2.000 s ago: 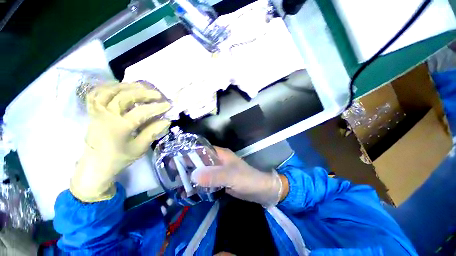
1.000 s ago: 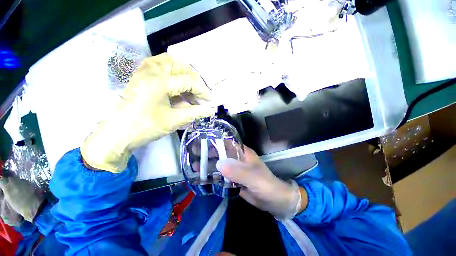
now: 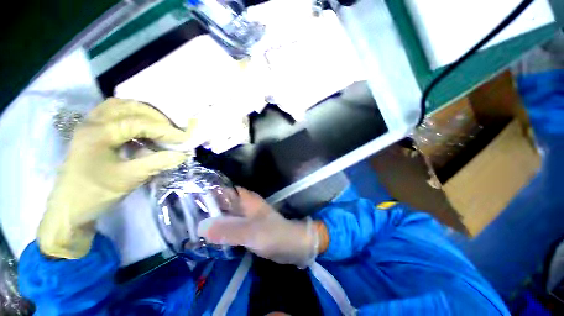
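Note:
My right hand (image 3: 263, 228), in a thin whitish glove, holds a glossy clear oval housing (image 3: 185, 213) with pale strips inside, in front of my body. My left hand (image 3: 111, 160), in a cream-yellow glove, is at the housing's upper end with thumb and fingertips brought together. Whether a small part is between the fingertips is too blurred to tell. A second shiny housing (image 3: 232, 31) lies at the far edge of the white fixture (image 3: 179, 74).
Small screws (image 3: 67, 122) lie on the white sheet (image 3: 28, 160) at left. The fixture sits in a grey-framed tray (image 3: 393, 92). A black cord (image 3: 464, 68) crosses the right side. An open cardboard box (image 3: 495, 179) is at right, with a person's blue sleeve (image 3: 544, 102) beyond.
The view has swung, shifting the bench leftward since one second ago. The right hand still holds the housing, and the left hand has stayed at its upper end.

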